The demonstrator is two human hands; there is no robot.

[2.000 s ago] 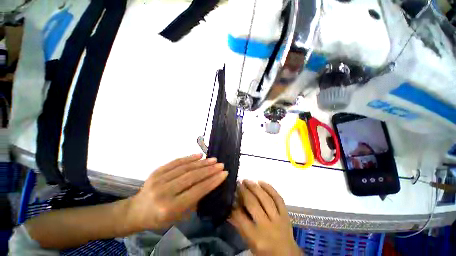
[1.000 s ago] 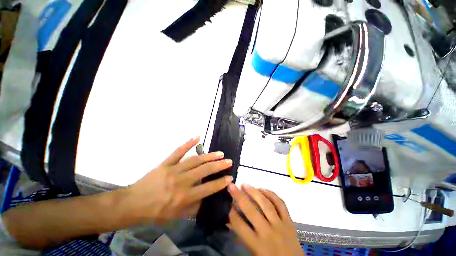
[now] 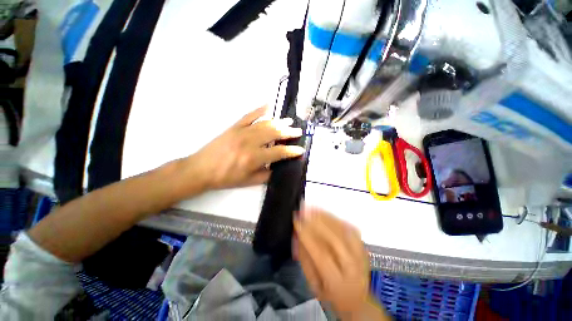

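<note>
A black fabric strip (image 3: 280, 197) runs from the table's front edge up under the needle area of the white sewing machine (image 3: 401, 69). My left hand (image 3: 241, 150) lies on the strip just left of and in front of the presser foot (image 3: 313, 122), fingers spread and pressing it. My right hand (image 3: 329, 254) is blurred at the strip's right edge near the table front; its fingertips touch or nearly touch the strip, and whether they grip it cannot be told.
Long black strips (image 3: 116, 106) lie at the left. A short frayed black strip (image 3: 241, 17) lies behind. Yellow-and-red-looped scissors (image 3: 397, 168) and a lit smartphone (image 3: 464, 182) lie right of the needle. Blue crates (image 3: 426, 298) stand below the table.
My left hand has moved up along the strip towards the presser foot. The strip's far end shows behind the needle area. My right hand has moved slightly within the front area. The camera view has shifted.
</note>
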